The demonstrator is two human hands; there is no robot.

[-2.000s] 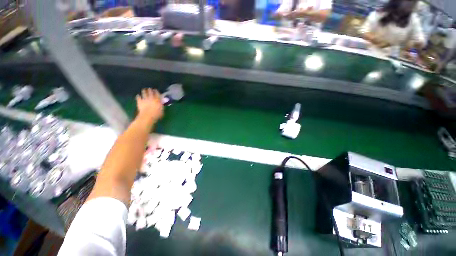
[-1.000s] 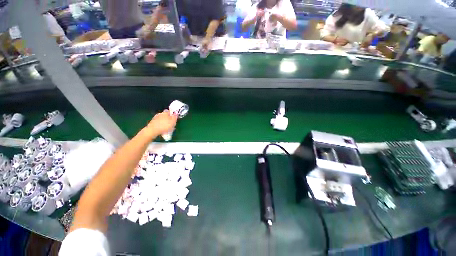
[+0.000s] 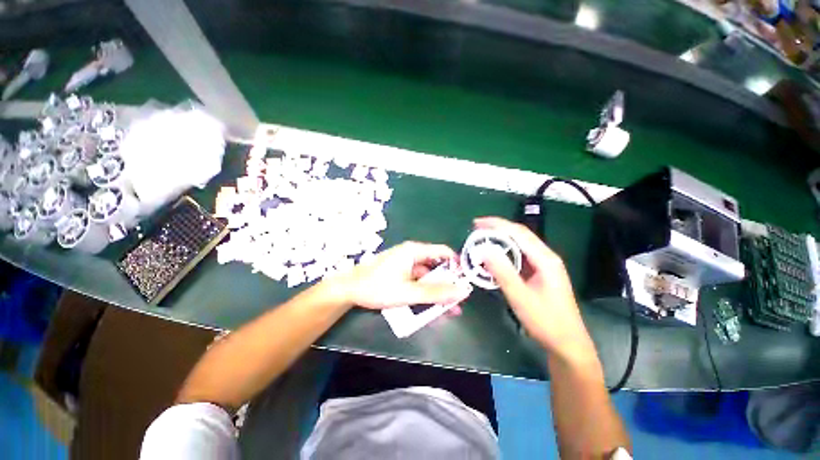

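A white fan unit (image 3: 490, 258) is held in both hands above the near edge of the dark green bench. Its round head faces up on the right and its flat handle points down to the left. My left hand (image 3: 405, 283) is closed around the handle. My right hand (image 3: 535, 278) holds the round head, with the thumb over its rim. The fingers hide part of the unit. The black electric screwdriver (image 3: 531, 216) shows only at its top; my right hand hides the rest.
A pile of white covers (image 3: 310, 220) lies left of the hands. Beyond it are a parts tray (image 3: 171, 250), a plastic bag (image 3: 171, 148) and housings (image 3: 72, 180). The screw feeder (image 3: 679, 243) and circuit boards (image 3: 778, 274) stand right. A unit (image 3: 610, 135) lies on the belt.
My left hand has come back from the belt with a fan unit and is now close in front. My right hand has come into view and holds its head. The view has tilted down.
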